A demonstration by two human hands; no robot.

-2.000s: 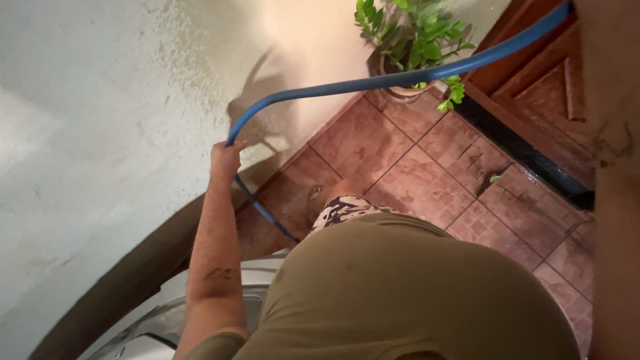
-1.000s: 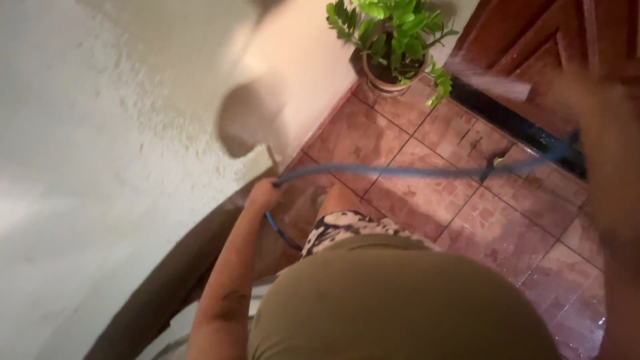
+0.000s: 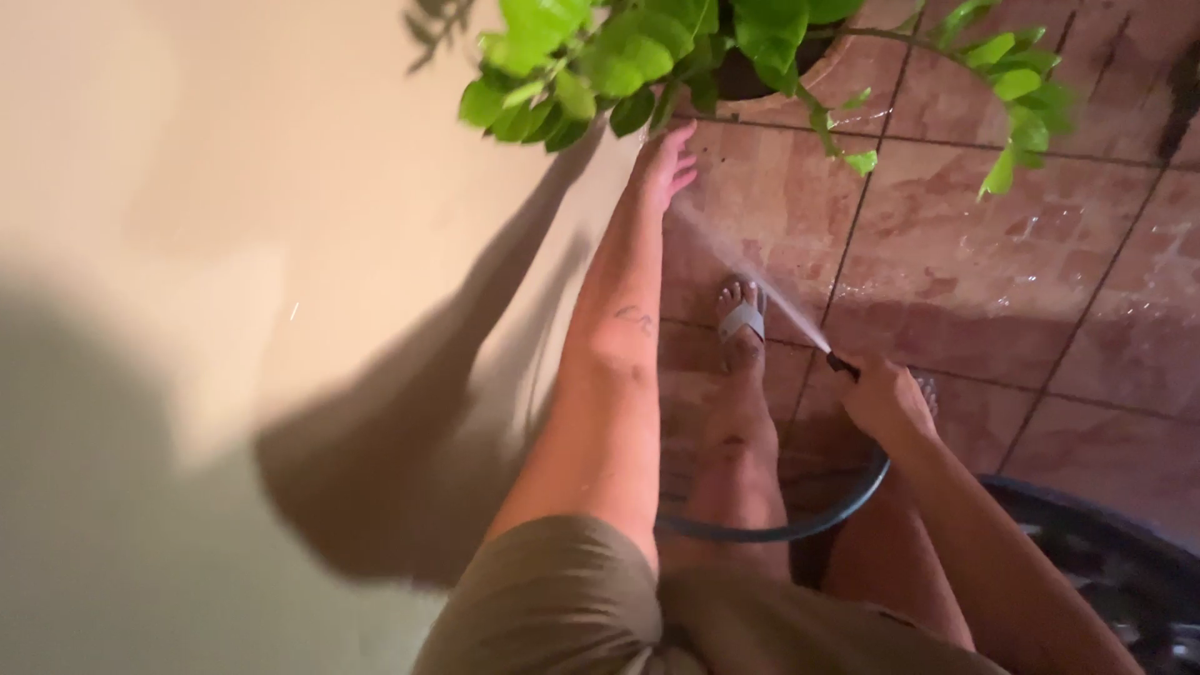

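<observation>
My right hand (image 3: 886, 398) is closed around a black hose nozzle (image 3: 842, 365), and a jet of water sprays from it up and to the left. The blue hose (image 3: 806, 527) curves from beneath that hand across my legs. My left hand (image 3: 667, 167) is stretched out along the wall, fingers apart and holding nothing, just under the leaves of a potted green plant (image 3: 637, 56). The spray reaches toward this hand; whether it wets the fingers cannot be told.
A pale wall (image 3: 187, 234) fills the left side. Wet reddish floor tiles (image 3: 984, 281) spread to the right. My foot in a sandal (image 3: 742, 322) stands below the spray. A dark round rim (image 3: 1078, 516) shows at lower right. The plant's pot (image 3: 825, 70) is partly hidden by leaves.
My left hand has let go of the blue hose and reaches toward the plant. The nozzle in my right hand now shows, spraying water. The view has shifted nearer the plant.
</observation>
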